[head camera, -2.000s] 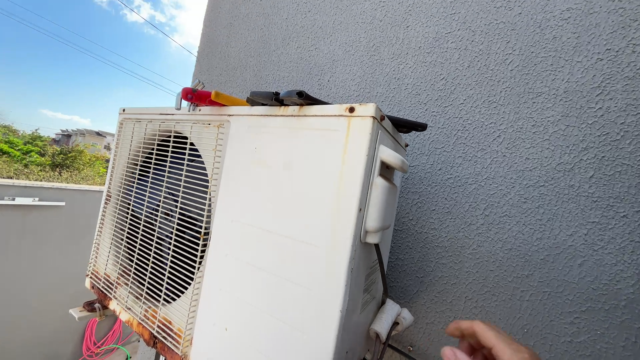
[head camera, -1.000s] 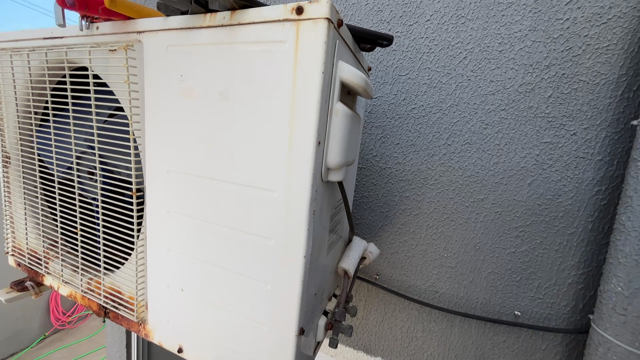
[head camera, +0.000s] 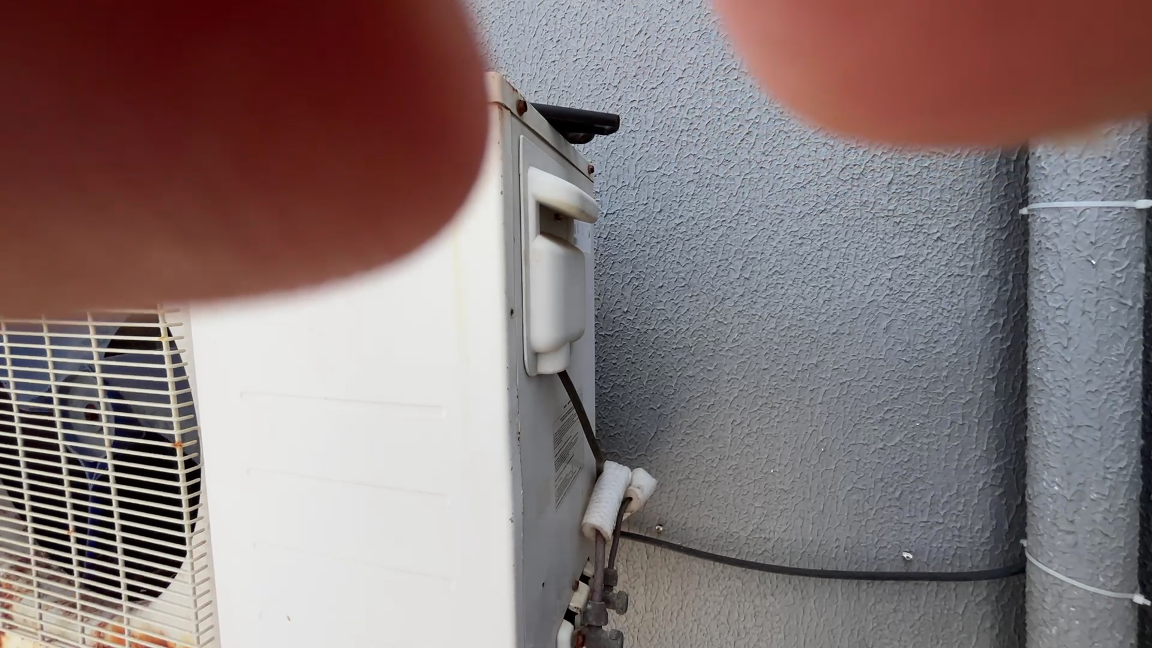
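Note:
Two blurred parts of hands are very close to the camera. What seems to be my left hand (head camera: 225, 144) covers the upper left, in front of the white outdoor air conditioner unit (head camera: 360, 468). At the upper right, what seems to be my right hand (head camera: 936, 63) hides some of the wall. Neither shows whether it holds anything. The unit's side has a white plastic cover (head camera: 555, 288) with a cable coming out below. Lower down are white foam pipe insulation (head camera: 607, 499) and metal valves (head camera: 597, 616). A dark tool end (head camera: 580, 120) juts past the unit's top.
Behind the unit stands a textured grey wall (head camera: 810, 360). A black cable (head camera: 792, 571) runs along it to a thick grey pipe (head camera: 1084, 378) bound with white cable ties. The rusty fan grille (head camera: 99, 486) is at the lower left.
One hand showed at the lower right two seconds ago and none one second ago; now two cover the upper corners. The view has moved closer and to the right.

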